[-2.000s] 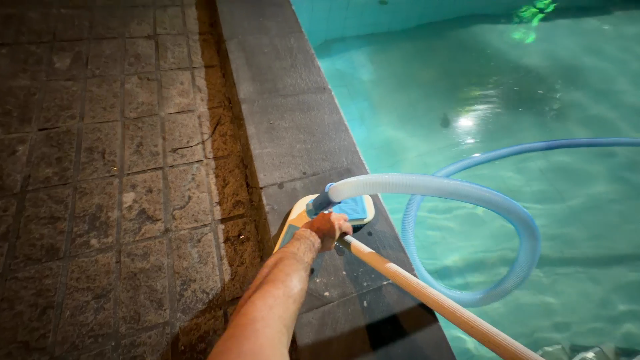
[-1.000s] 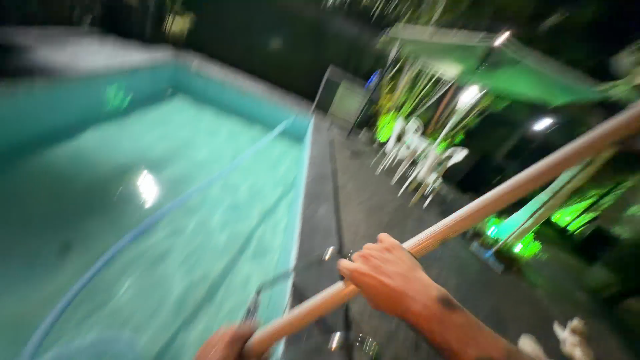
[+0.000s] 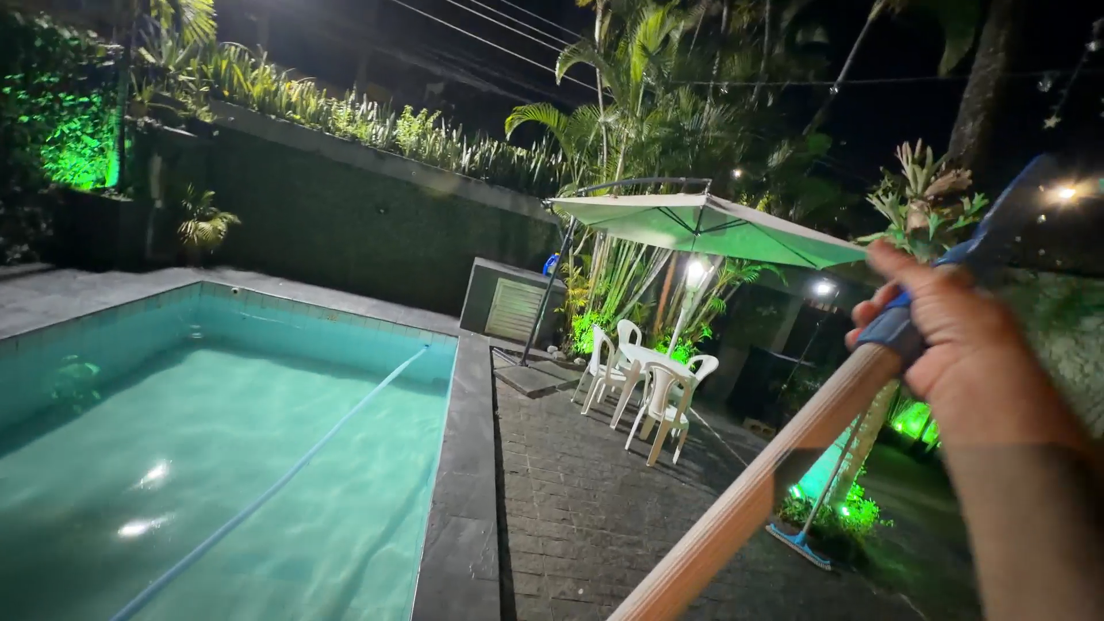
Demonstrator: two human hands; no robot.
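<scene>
A ribbed, pale pole [image 3: 759,492] slants from the bottom edge up to the right. My right hand [image 3: 949,319] is around the blue plastic collar [image 3: 893,328] near the pole's upper end, its thumb raised along the top. Above the hand a blue part of the pole's end is blurred. My left hand is out of view. A blue pool hose [image 3: 285,483] runs through the water of the swimming pool [image 3: 345,414] toward the far wall. The vacuum head is not in view.
Dark stone coping [image 3: 466,483] borders the pool. On the paved deck, white plastic chairs [image 3: 668,401] surround a white table [image 3: 647,355] under a cantilever umbrella [image 3: 716,226]. A louvred box [image 3: 511,302] stands by the pool corner. A blue pool brush [image 3: 800,545] on a pole rests at right.
My right hand has moved from lower on the pole to the blue collar near its end. My left hand, on the pole one second ago, has left the view. The view has swung up to the surroundings.
</scene>
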